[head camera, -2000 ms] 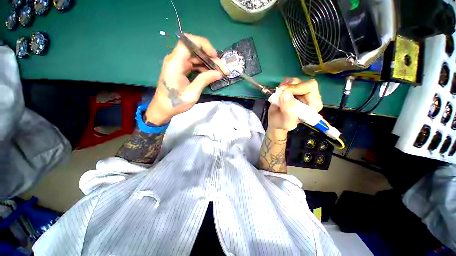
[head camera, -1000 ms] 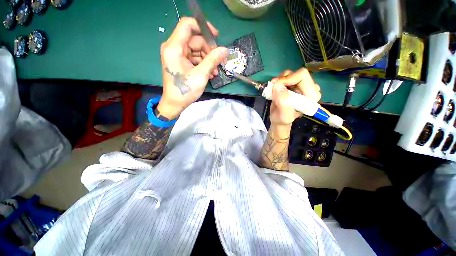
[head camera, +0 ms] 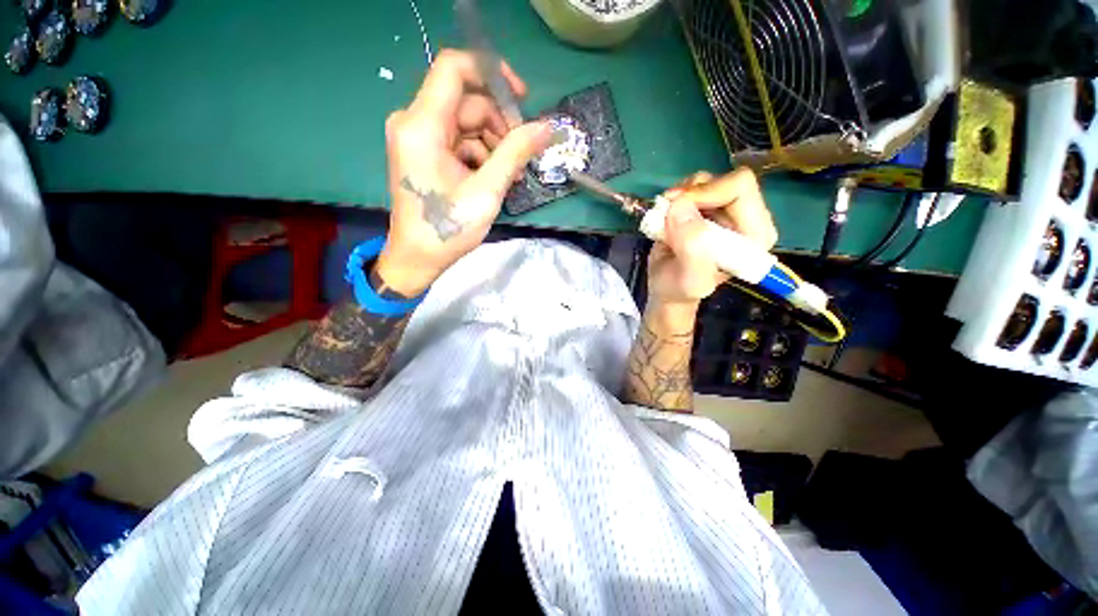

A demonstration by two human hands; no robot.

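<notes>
A round module [head camera: 562, 152] with a white face lies on a dark square pad [head camera: 606, 125] on the green mat. My left hand [head camera: 452, 163] holds slim grey tweezers [head camera: 488, 63], blurred, with the thumb at the module's left edge. The tweezers' tip is hidden by my fingers or too blurred to see. My right hand [head camera: 704, 235] holds the white soldering iron [head camera: 737, 255] with a blue band. Its thin metal tip points left and meets the module's lower right edge; whether it touches is too small to tell.
Finished-looking dark round modules [head camera: 86, 105] sit at the upper left. A cream tub [head camera: 595, 22], a fan [head camera: 771, 75] and a yellow block [head camera: 984, 138] stand at the back. A white tray [head camera: 978, 315] is at the right, a black tray [head camera: 718, 351] below the bench edge. Grey sleeves show at both sides.
Since two seconds ago my left hand has turned and the tweezers' upper end has swung to the right, now more upright. The iron's tip has moved slightly left and down along the module.
</notes>
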